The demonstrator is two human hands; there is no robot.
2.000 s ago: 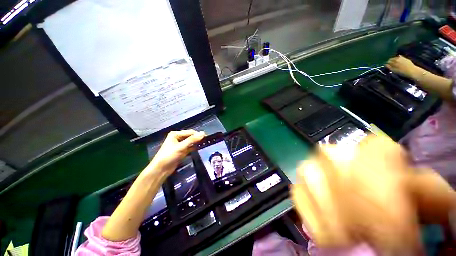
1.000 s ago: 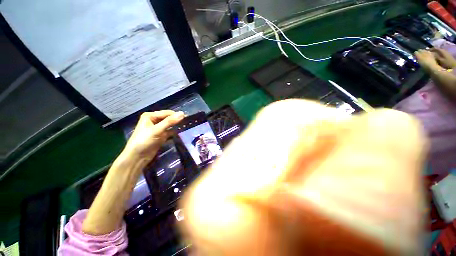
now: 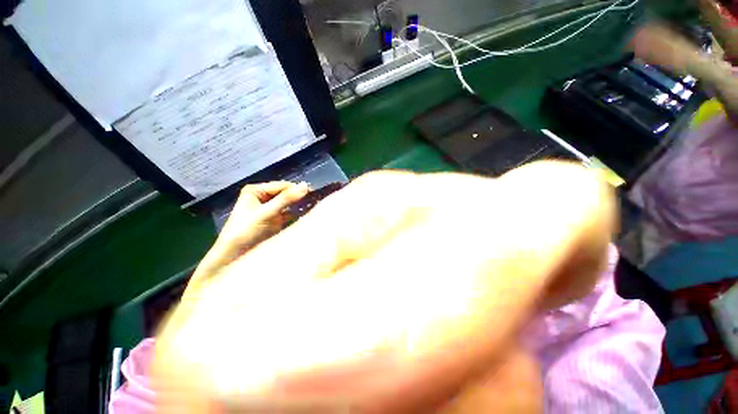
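Note:
My right hand [image 3: 380, 283] is very large, overexposed and blurred close to the camera; its fingers and anything in it cannot be made out. It hides most of the tray and its phones. My left hand [image 3: 255, 217] lies behind it, with thumb and fingertips drawn together at the top end of a dark smartphone [image 3: 317, 198]. Only a dark strip of that phone shows, and whether it is gripped cannot be told. Its screen is hidden.
A board with white sheets [image 3: 214, 121] stands behind, a clear plate [image 3: 324, 171] at its foot. An open black tray [image 3: 465, 129], white pen [image 3: 566, 145], tray of phones [image 3: 623, 101] and a co-worker's pink sleeve [image 3: 688, 190] are right. A power strip [image 3: 394, 74] lies behind.
My right hand has moved left and now covers the lit phone screen that showed earlier. My left hand has stayed at the phone's top end. The co-worker's hand has moved up.

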